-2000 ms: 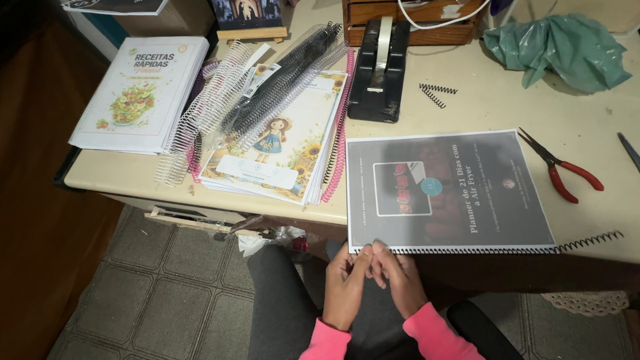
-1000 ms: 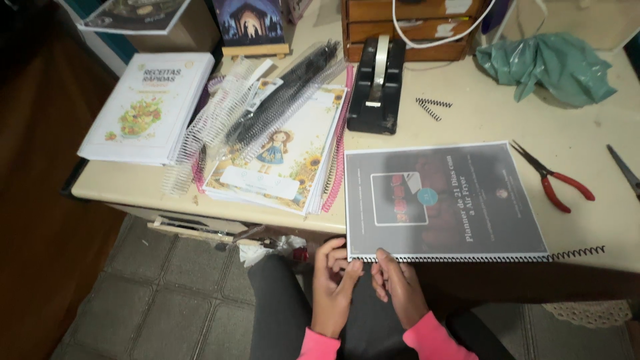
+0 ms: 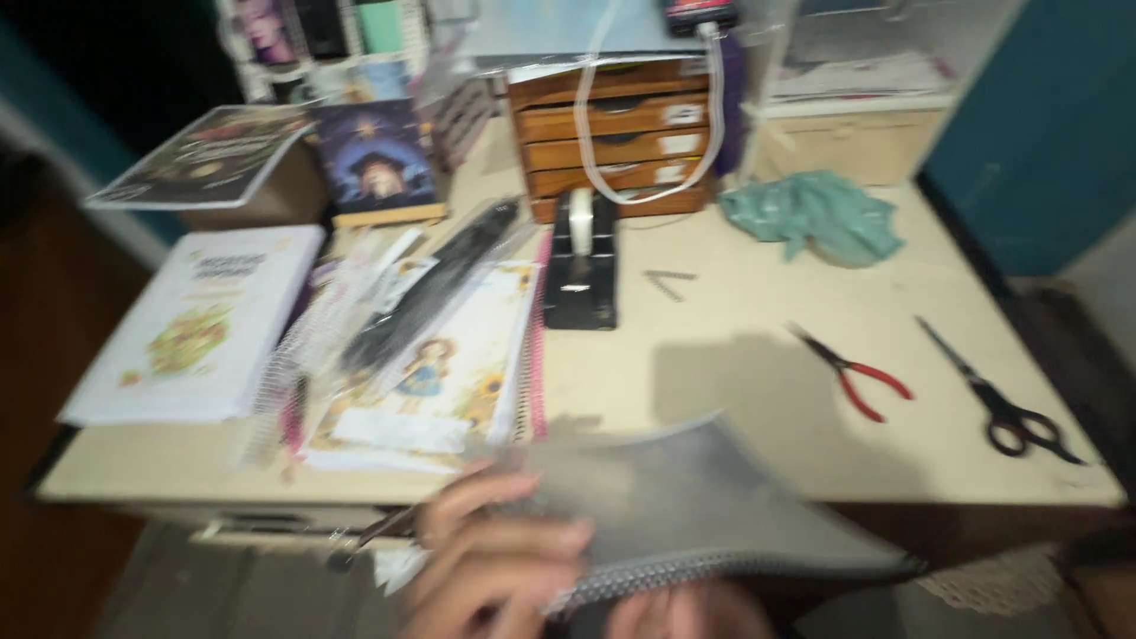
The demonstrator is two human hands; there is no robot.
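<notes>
A spiral-bound planner with a glossy grey cover [image 3: 692, 497] is lifted and tilted over the desk's front edge, blurred by motion. My left hand [image 3: 501, 550] grips its left end, fingers over the cover beside the black coil binding [image 3: 666, 575]. My right hand [image 3: 692, 612] is at the bottom of the view, under the coil; its fingers are largely hidden and blurred. Beyond the planner lie red-handled long-nose pliers [image 3: 848, 368], black scissors [image 3: 1012, 413] and short cut coil pieces [image 3: 667, 282].
A black tape dispenser [image 3: 581, 266] stands before wooden drawers [image 3: 621, 133]. Plastic spiral coils [image 3: 426, 293] lie over an illustrated notebook [image 3: 435, 417], right of a thick white book [image 3: 195, 328]. A crumpled green plastic bag [image 3: 816, 217] sits at the back right.
The planner lay flat on the desk; now it is raised and tilted in my hands. The view has shifted, so the drawers and scissors show more fully.
</notes>
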